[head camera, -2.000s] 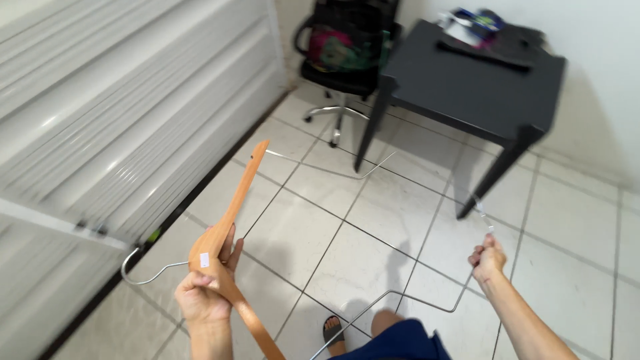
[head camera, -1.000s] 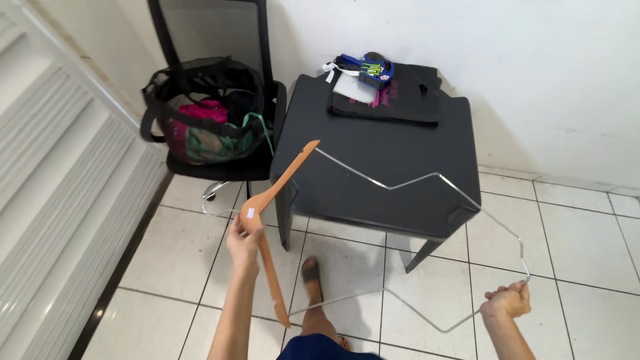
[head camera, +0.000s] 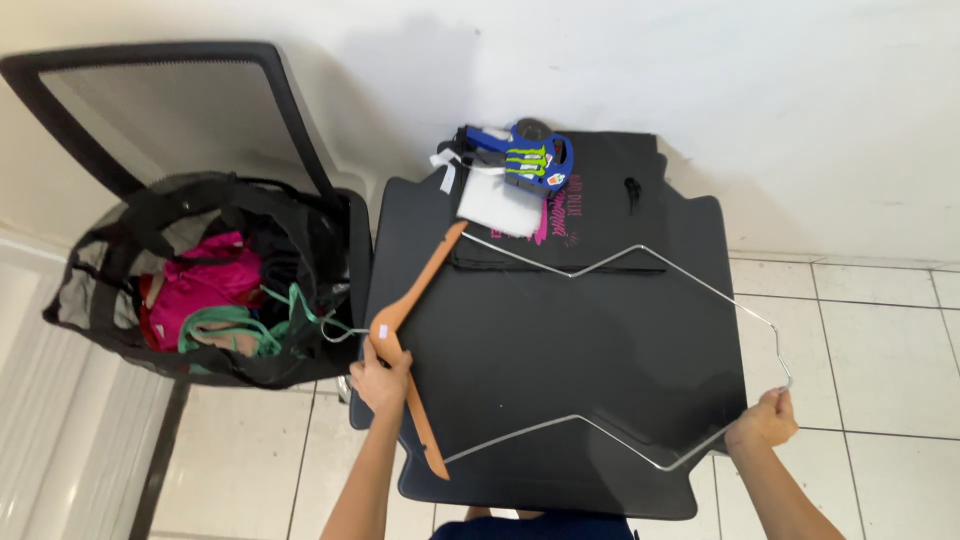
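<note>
A wooden clothes hanger (head camera: 409, 300) with a metal hook and a long bent wire frame (head camera: 641, 247) lies over or just above the black table (head camera: 555, 337); contact with the top cannot be told. My left hand (head camera: 381, 381) grips the wood near its middle, below a small white sticker. At the far right end of the wire, my right hand (head camera: 763, 421) pinches the frame between thumb and fingers, close to the table's right edge. The hook points left toward a mesh bag of clothes.
A black mesh bag (head camera: 112, 300) holding pink, green and dark clothes sits on a mesh-backed office chair (head camera: 277, 60) at left. On the table's back part are black printed bags (head camera: 622, 225), a blue tag gun or labeler (head camera: 536, 161) and white paper (head camera: 499, 202). A wall stands behind.
The view has swung toward the table and chair. Both hands have brought the hanger from above the floor to over the table, keeping their hold on it.
</note>
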